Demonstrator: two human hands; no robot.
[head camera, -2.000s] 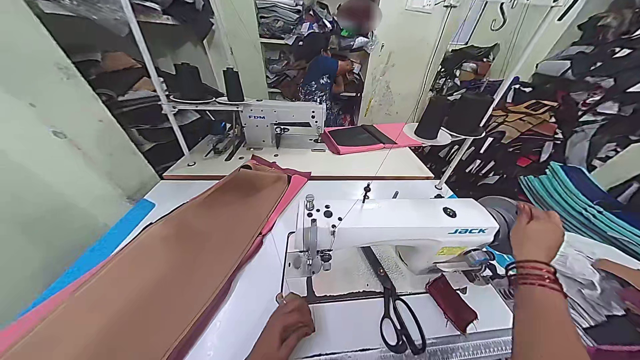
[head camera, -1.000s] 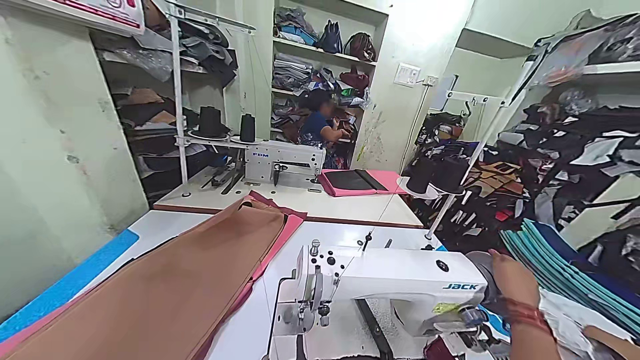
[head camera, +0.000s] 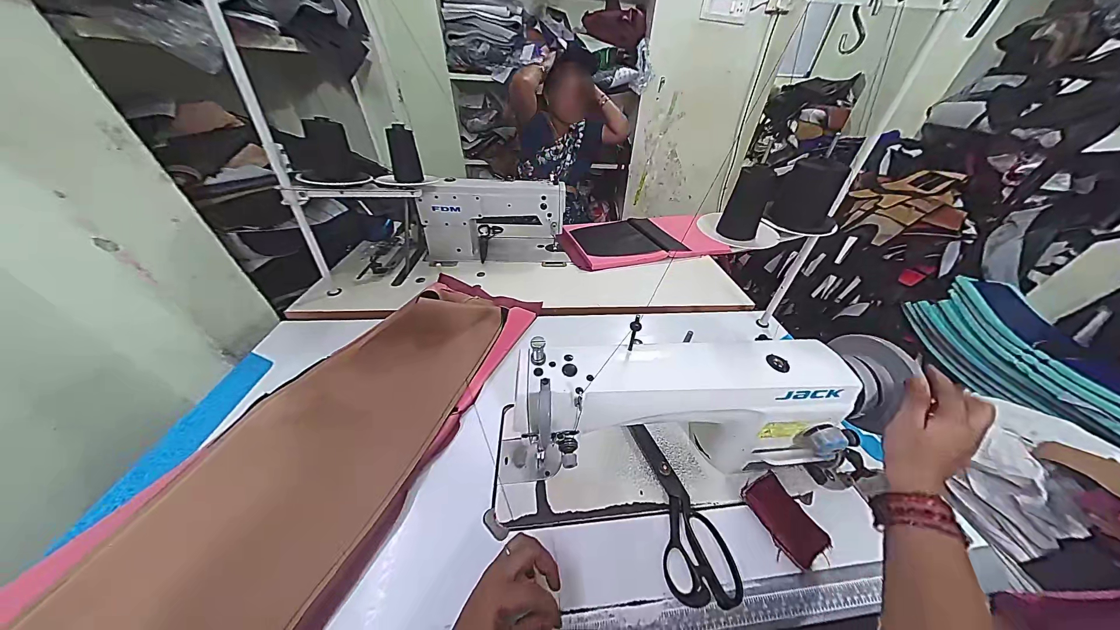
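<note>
My right hand (head camera: 934, 429) rests on the grey handwheel (head camera: 875, 376) at the right end of a white Jack sewing machine (head camera: 700, 376). Below the needle end, my left hand (head camera: 521, 582) lies at the table's front with curled fingers; whether it holds anything cannot be told. Black-handled fabric scissors (head camera: 678, 516) lie under the machine arm, handles toward me. To their right is a maroon fabric scrap (head camera: 786, 521). A metal ruler (head camera: 787, 604) runs along the front edge. Long brown fabric pieces (head camera: 289, 464) over pink ones lie stacked at the left.
Behind stands an FDM sewing machine (head camera: 490, 214) beside pink and black fabric (head camera: 621, 241). Black thread cones (head camera: 748, 203) stand at the back right. Teal fabric layers (head camera: 1015, 350) and cloth scraps are at the right. Another person (head camera: 564, 131) is by the shelves, arms raised.
The view has tilted down since one second ago, showing my left hand again. My right hand remains at the handwheel. The person behind has turned and raised both arms.
</note>
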